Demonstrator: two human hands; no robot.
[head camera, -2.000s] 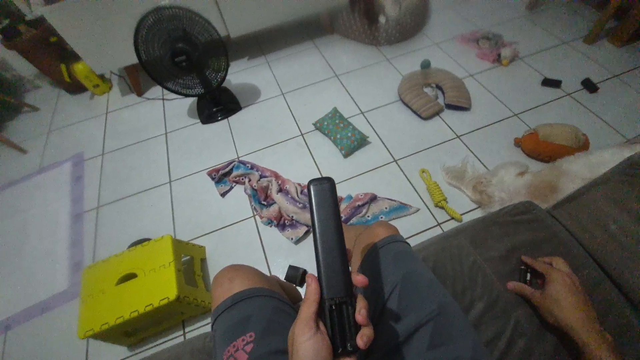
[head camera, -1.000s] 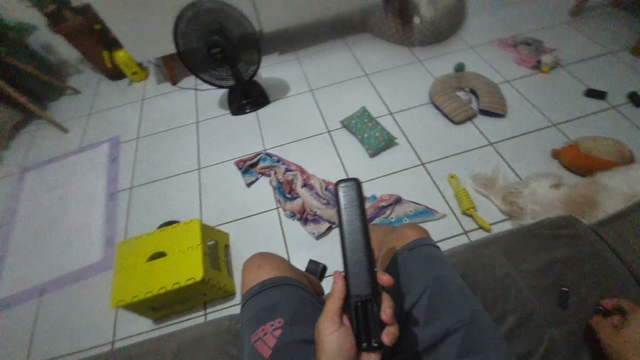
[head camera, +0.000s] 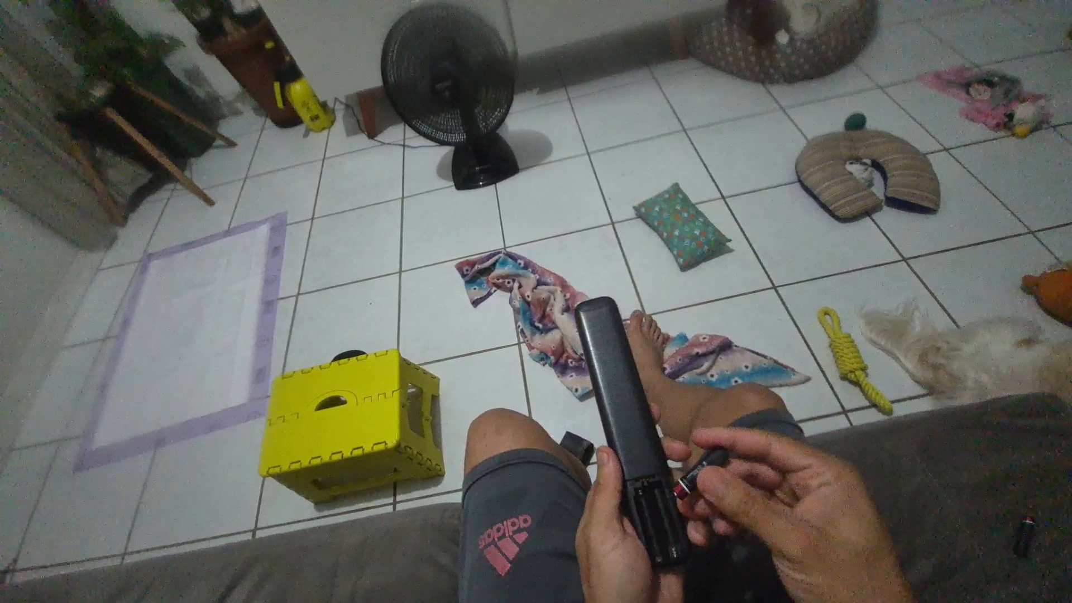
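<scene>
My left hand (head camera: 615, 536) holds a black remote control (head camera: 620, 394) with its back facing up. The battery compartment (head camera: 657, 519) at the near end is uncovered, and its slots look dark. Between the thumb and fingers of my right hand (head camera: 787, 502) is a small black and red cylindrical battery (head camera: 699, 474), close to the right edge of the compartment. Another battery (head camera: 1023, 536) lies on the grey sofa at the far right. A small black piece (head camera: 576, 448), which I cannot identify, shows beside my left knee.
A yellow folding stool (head camera: 335, 427) stands on the tiled floor, left of my legs. Beyond my knees lie a patterned cloth (head camera: 544, 314), a green pillow (head camera: 682, 226) and a yellow rope toy (head camera: 850, 364). A furry animal (head camera: 971, 343) lies by the sofa. A black fan (head camera: 448, 84) stands farther back.
My right hand has come from the sofa at the right to the remote, now with a battery in its fingers. My left hand still holds the remote. A foot now shows on the cloth.
</scene>
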